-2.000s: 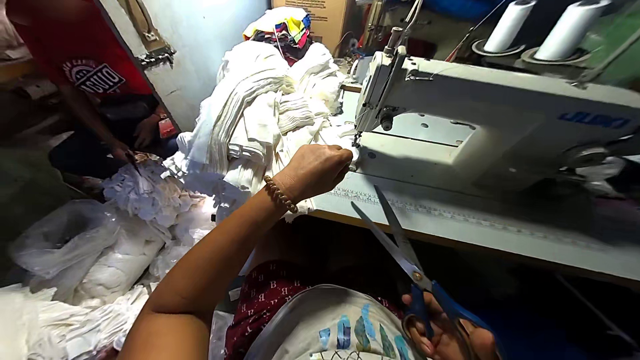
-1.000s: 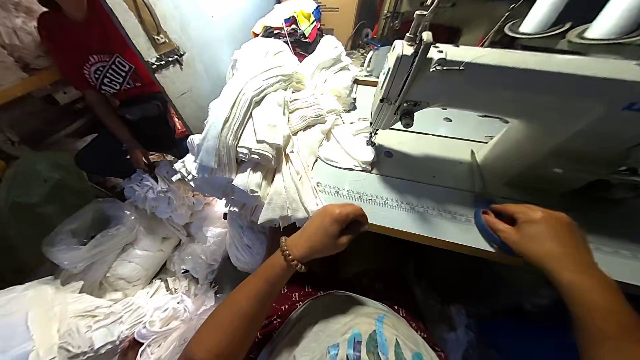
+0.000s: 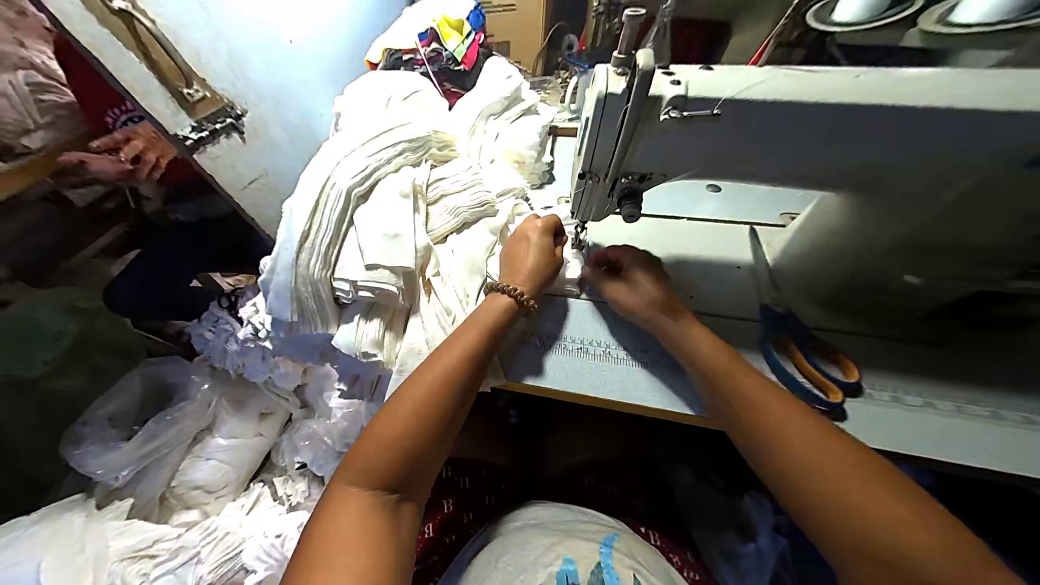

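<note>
At the needle of a white sewing machine point(image 3: 812, 122), my left hand point(image 3: 532, 256) rests on white fabric point(image 3: 571, 272) just left of the presser foot point(image 3: 579, 236), its fingers curled onto the cloth. My right hand point(image 3: 634, 280), a little blurred, is on the other side of the foot with its fingertips at the cloth's right edge; whether they pinch it is unclear. Scissors with blue and orange handles point(image 3: 804, 357) lie on the machine bed to the right of my right hand. A large heap of folded white cloth point(image 3: 382, 203) stands left of the machine.
A measuring scale point(image 3: 601, 351) runs along the table's front. Plastic bags point(image 3: 146, 422) and white cloth pieces point(image 3: 236, 520) lie low at left. Another person's hand point(image 3: 134, 153) shows at far left. Colourful cloth point(image 3: 455, 41) tops the heap; thread cones point(image 3: 861, 10) stand at upper right.
The scissors, in my right hand two seconds ago, now lie on the machine bed. My right hand has moved left to the needle. My left hand has gone from the table's front edge back to the cloth.
</note>
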